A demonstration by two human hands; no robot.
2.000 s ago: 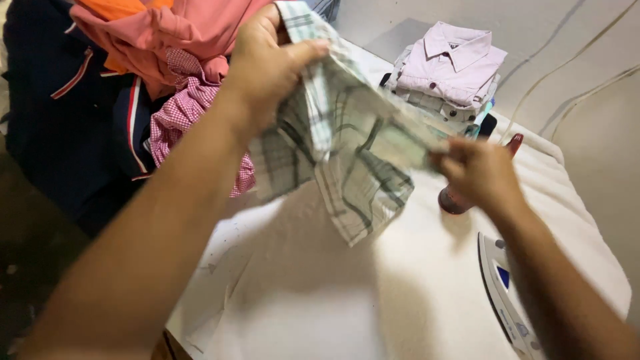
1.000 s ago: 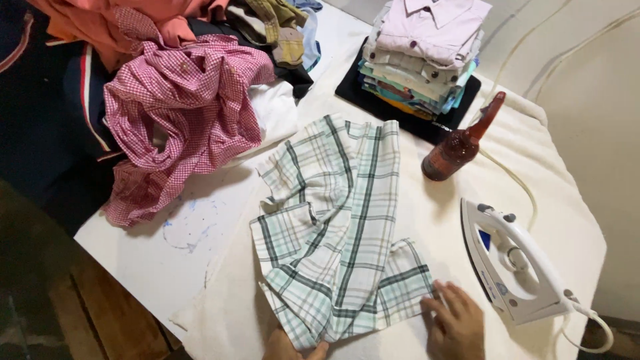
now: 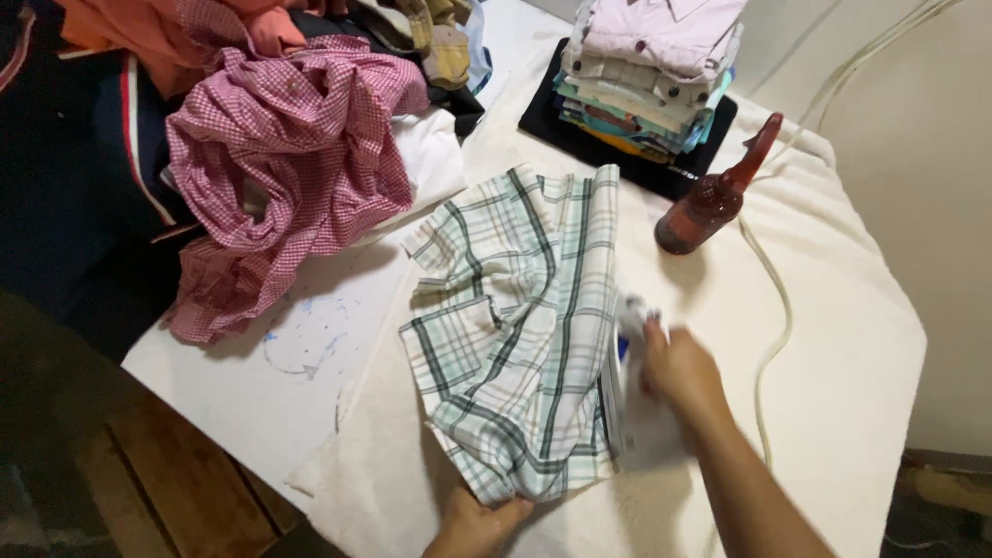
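A green, white and black plaid shirt lies partly rumpled on the cream cloth covering the table. My left hand pinches its lower edge at the bottom of the view. Just right of the shirt, my right hand is closed around the handle of a white clothes iron, blurred by motion. The iron stands against the shirt's right side; its soleplate is mostly hidden. Beyond my right hand, a reddish-brown spray bottle stands on the cloth.
A stack of folded shirts rests on a black flat item at the back. Left lie a crumpled red-and-white checked shirt, a white garment and other clothes. The iron's cord runs along the right side of the cream cloth.
The plaid shirt, held up in both hands two seconds ago, now lies on the table. My right hand has left its lower right corner and taken hold of the iron, which has moved left.
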